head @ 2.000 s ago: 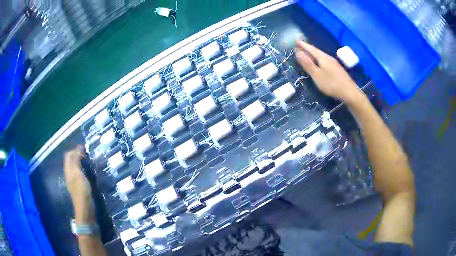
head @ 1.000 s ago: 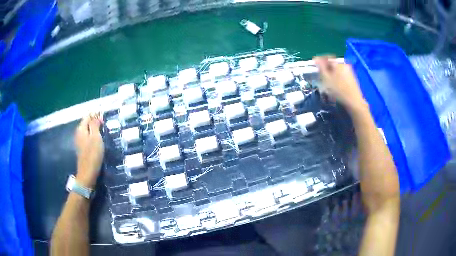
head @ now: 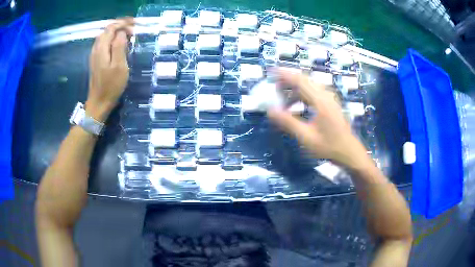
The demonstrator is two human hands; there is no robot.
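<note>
The clear blister tray point(head: 130, 112) lies on the dark bench with its far part over the rail. White wired units point(head: 210, 104) fill rows of its pockets, with thin pale leads beside them. My left hand point(head: 109, 68), fingers close together, is at the tray's far left edge by the rail; whether it grips the edge is unclear. My right hand point(head: 320, 120) is blurred above the middle right of the tray. Thumb and fingers are spread around a white blur point(head: 265, 96); I cannot tell whether it is held. My right hand hides several pockets.
The green conveyor belt point(head: 88, 13) runs behind the pale side rail point(head: 67, 34). Blue bins stand at the left point(head: 9, 104) and right point(head: 435, 135) ends. A loose white piece point(head: 409, 153) lies by the right bin.
The view has turned, and the tray now appears squarer and higher. My right hand has moved from the tray's far right corner inward over the units. My left hand stays by the left edge.
</note>
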